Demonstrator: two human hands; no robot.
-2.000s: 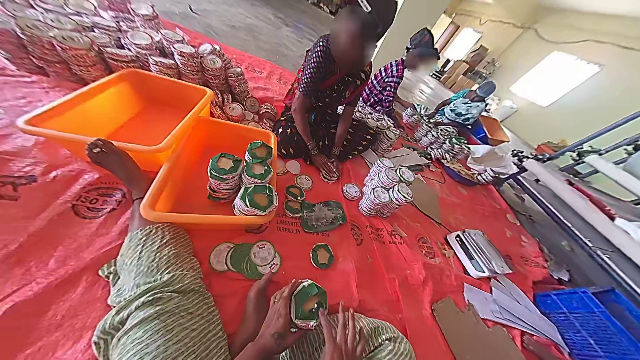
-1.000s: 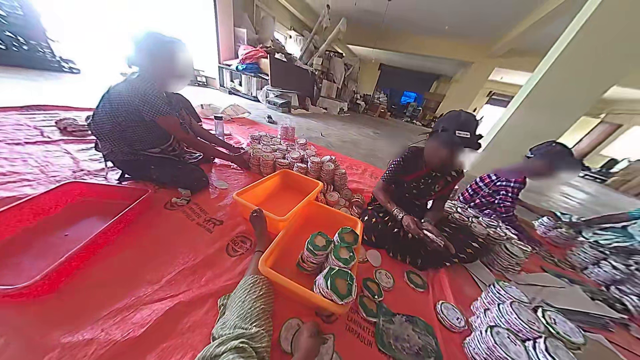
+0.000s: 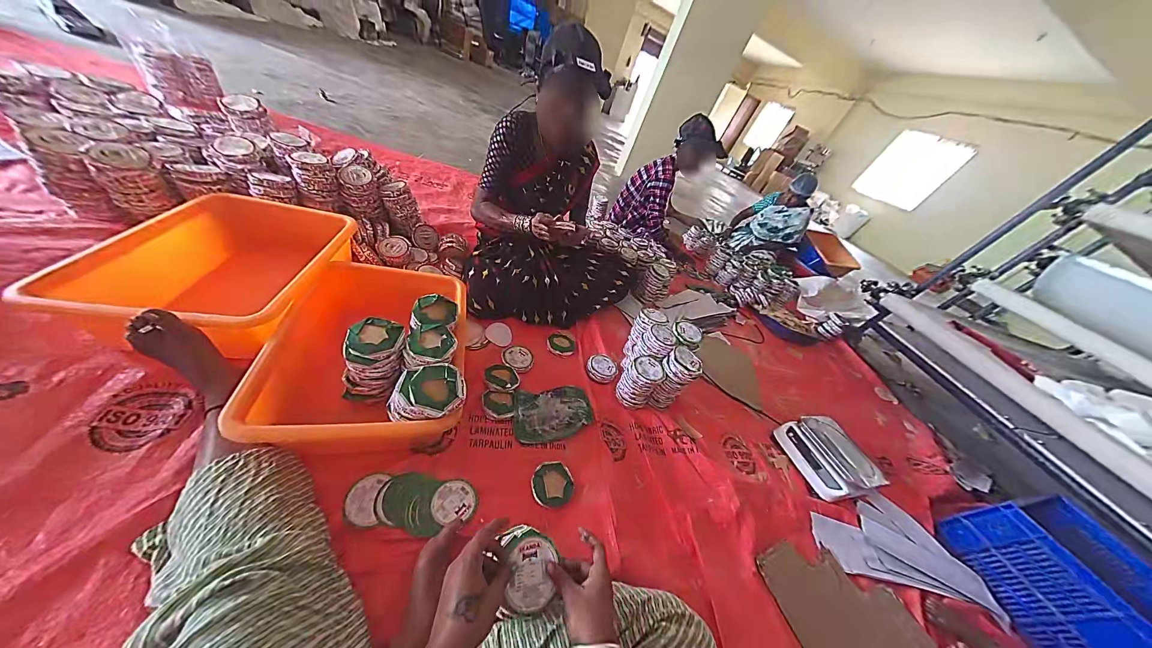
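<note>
At the bottom centre, my left hand (image 3: 468, 585) and my right hand (image 3: 583, 589) hold a round, printed packet with a green edge (image 3: 529, 571) between them, its pale printed face upward. Just beyond my left hand, green discs (image 3: 407, 504) lie overlapped between pale printed discs (image 3: 453, 501) on the red tarpaulin (image 3: 666, 540). A green-wrapped round packet (image 3: 552, 484) lies beyond my hands. Several stacks of such packets (image 3: 430, 389) stand in the near orange tub (image 3: 342, 432). What lies under the held packet is hidden.
An orange tub (image 3: 180, 306) stands at the left, before many stacked round packets (image 3: 126, 171). A person (image 3: 549, 207) sits ahead, others farther right. A green plastic bag (image 3: 553, 414), packet stacks (image 3: 657, 360), a weighing scale (image 3: 830, 457), cardboard (image 3: 837, 598) and a blue crate (image 3: 1053, 558) lie around.
The view has swung back right from the orange tubs. Two seconds ago the packet in my hands showed its green-edged face with a brown middle; now a pale printed face shows.
</note>
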